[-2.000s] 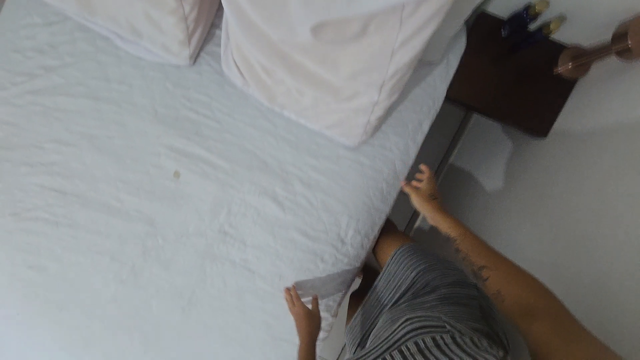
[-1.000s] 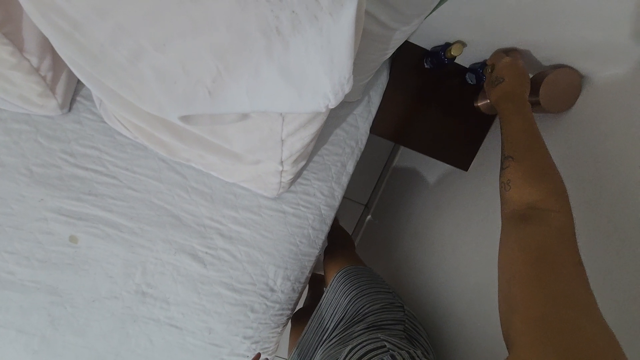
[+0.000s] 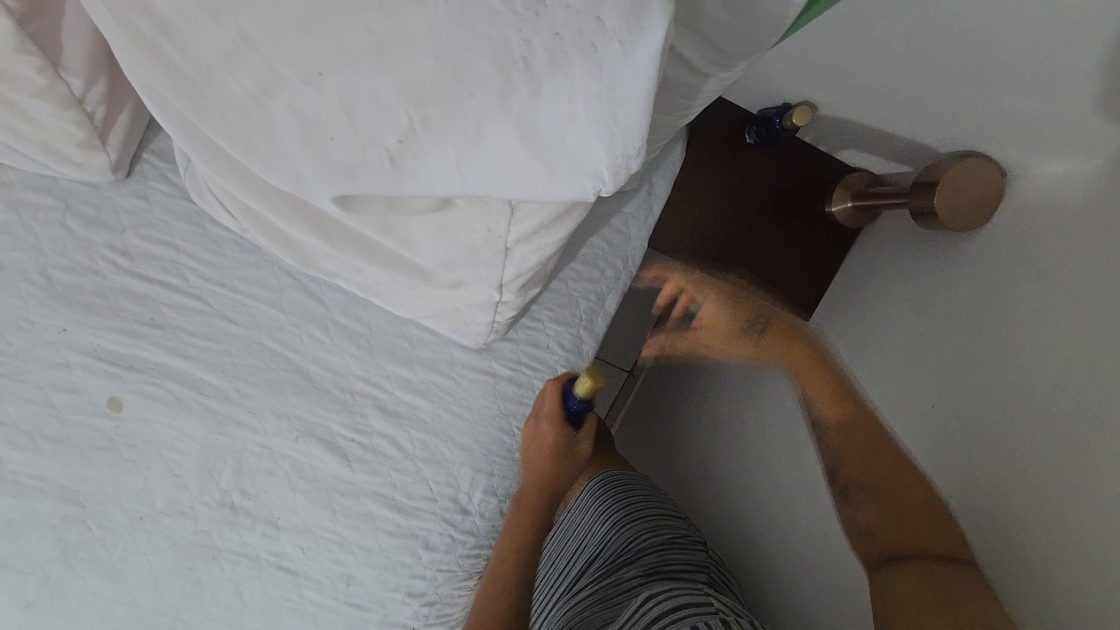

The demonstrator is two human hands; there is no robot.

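Observation:
My left hand (image 3: 556,437) is closed around a dark blue bottle (image 3: 579,404) with a gold cap, beside the edge of the bed. My right hand (image 3: 700,315), blurred by motion, has its fingers apart and holds nothing. It is over the near edge of a dark brown bedside shelf (image 3: 744,210). Another blue bottle (image 3: 772,125) with a gold cap stands at the shelf's far corner. A copper-coloured lamp (image 3: 892,197) with round ends is by the shelf's wall side.
White pillows (image 3: 394,114) lie at the head of the bed, which has a pale quilted cover (image 3: 289,455) with a small spot (image 3: 115,404). The white wall (image 3: 1006,367) runs along the right. Floor tiles (image 3: 623,332) show between bed and wall.
The right hand has come back from the far side of the shelf, where it was at one of two blue bottles. One bottle is now in the left hand, which has come back into view.

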